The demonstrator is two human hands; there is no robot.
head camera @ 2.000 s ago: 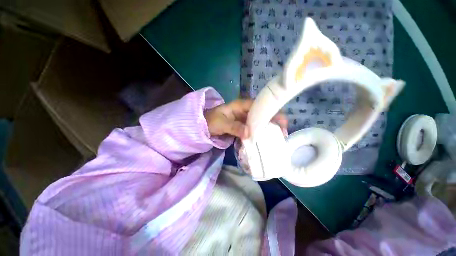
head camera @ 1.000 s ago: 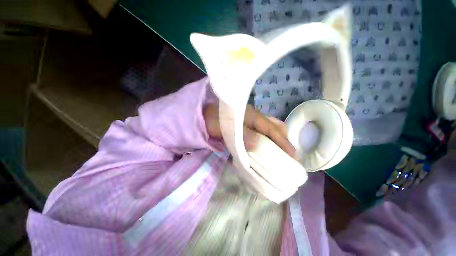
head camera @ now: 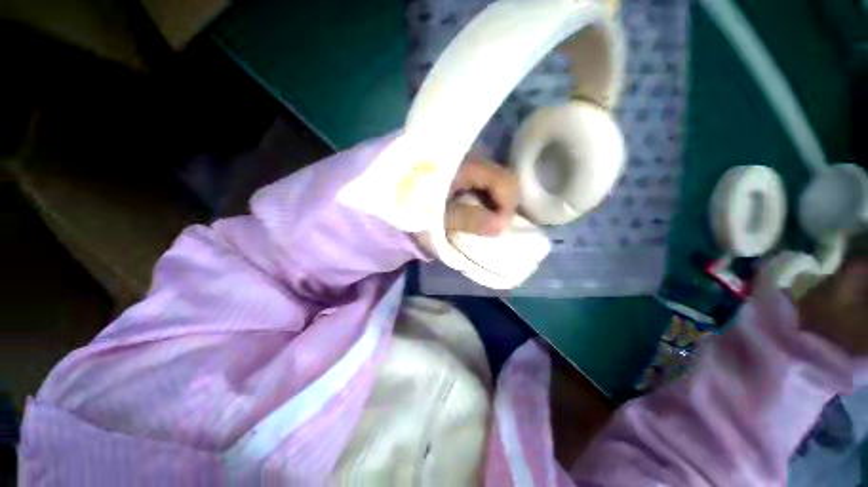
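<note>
Cream-white cat-ear headphones (head camera: 476, 81) are held tilted in my left hand (head camera: 483, 198), whose fingers are around the near cup. The other cup (head camera: 604, 152) shows its soft cushion ring. One ear with an orange-yellow inside points down-left over my left sleeve; the top of the band reaches the upper picture edge. My right hand (head camera: 838, 302) is blurred and dark at the far right edge, near the loose ear pads. Its fingers are hard to make out, and I cannot tell whether it holds anything.
A grey patterned plastic bag (head camera: 640, 204) lies on the green bench (head camera: 571, 333). At right are a loose ear pad (head camera: 725, 211), another round pale piece (head camera: 830, 204), a small red item (head camera: 728, 276) and a sticker sheet (head camera: 678, 347). Brown cartons (head camera: 86, 228) stand at left.
My left hand has turned the headphones and moved them up and left, so the ear now points down-left. My right sleeve has come further in, and my right hand now shows at the right edge.
</note>
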